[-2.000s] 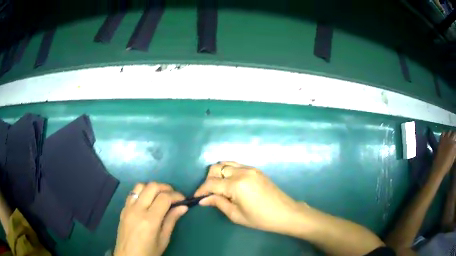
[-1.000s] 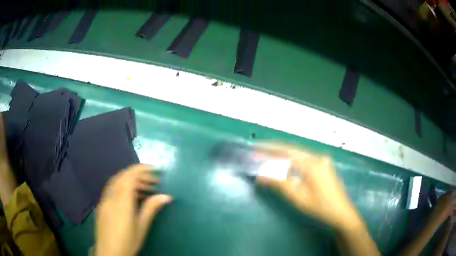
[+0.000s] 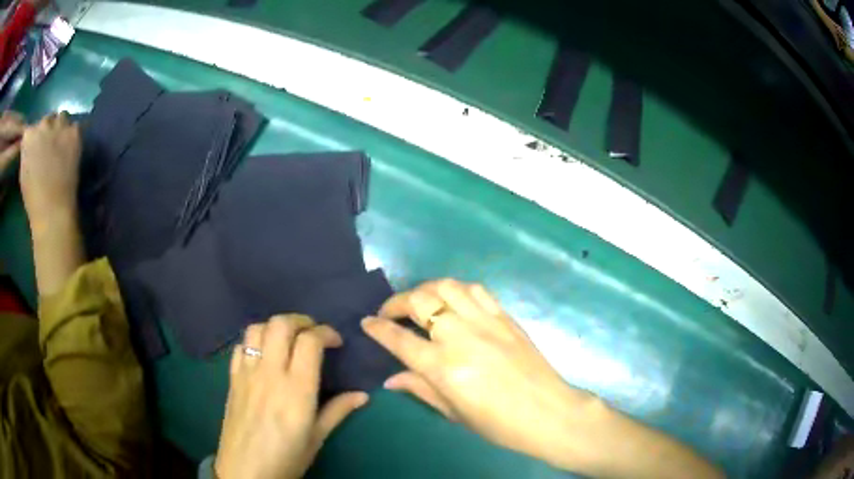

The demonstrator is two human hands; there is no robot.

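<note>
A stack of dark blanks [image 3: 281,220] lies fanned on the shiny green tabletop, left of centre, with stepped edges. A dark blank [image 3: 358,360] lies at its near right end, between my hands, overlapping the stack. My left hand [image 3: 281,388] is on this blank's left edge, fingertips on the dark surface and thumb at its near edge. My right hand [image 3: 468,360] holds the blank's right edge between fingers and thumb. How far the blank is lifted or folded cannot be told.
A white scuffed rail [image 3: 449,126] divides the tabletop from the green belt [image 3: 684,112], which carries narrow dark strips [image 3: 565,86]. At left is a person's arm in a mustard sleeve [image 3: 94,365]. A white block [image 3: 806,418] lies at far right. Red-and-white pieces [image 3: 49,49] show top left.
The view has turned left. The narrow folded piece seen in my fingers earlier is gone from them. My right hand has come back beside my left, and both are now on a wider dark blank.
</note>
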